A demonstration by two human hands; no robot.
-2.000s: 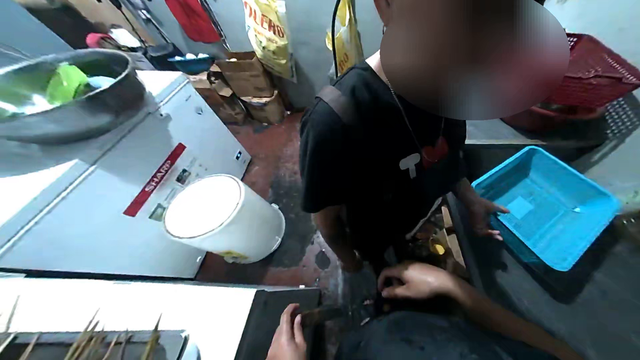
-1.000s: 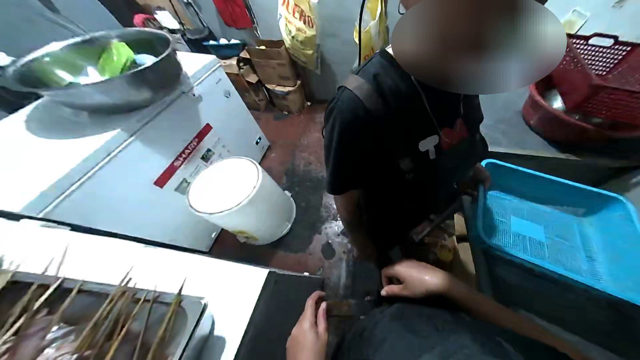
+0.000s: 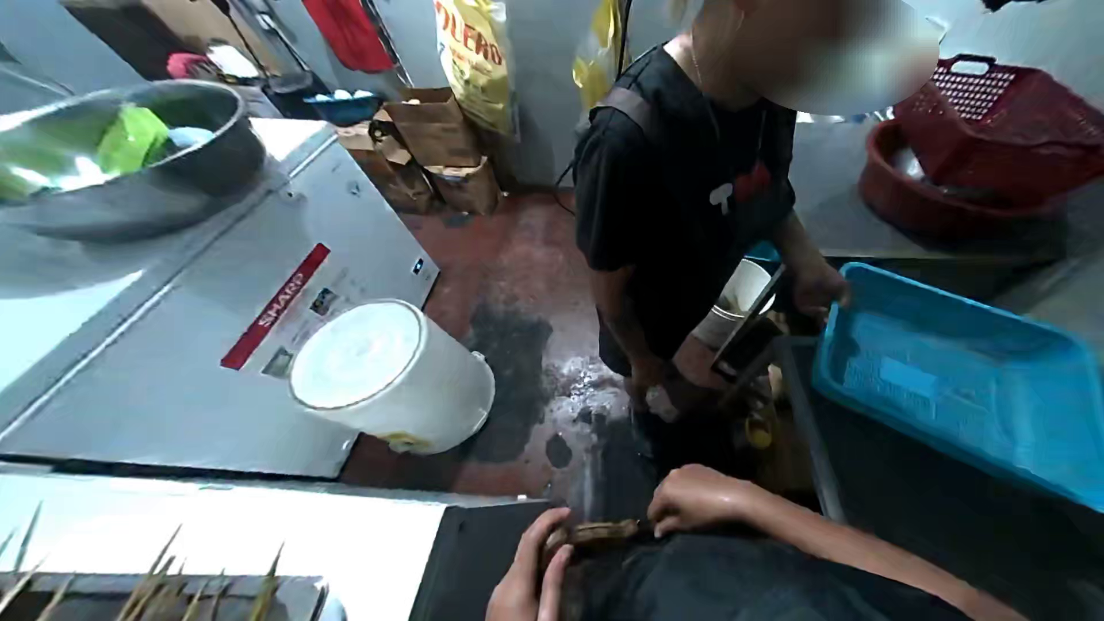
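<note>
At the bottom centre, my left hand [image 3: 528, 573] has its curled fingers at the left end of a narrow brown object [image 3: 604, 531], whose kind I cannot make out. My right hand [image 3: 697, 500], knuckles up and fingers bent, is by the object's other end, close to my dark clothing; whether it grips anything is hidden. A black surface [image 3: 470, 552] lies left of my left hand. Further left, a metal tray [image 3: 297, 595] holds several thin pointed sticks [image 3: 155, 586].
Opposite me stands a person [image 3: 681, 198], one hand at a blue plastic basket [image 3: 992, 388]. A lidded white bucket [image 3: 401, 375] stands on the red floor, beside a white chest freezer [image 3: 216, 345] bearing a large metal basin [image 3: 172, 194]. Dark red baskets [image 3: 992, 155] are at the right back.
The other person's arm, earlier partly hidden low down, now shows with its hand lower, near my right hand. The blue basket has shifted and tilted. My own hands have hardly moved.
</note>
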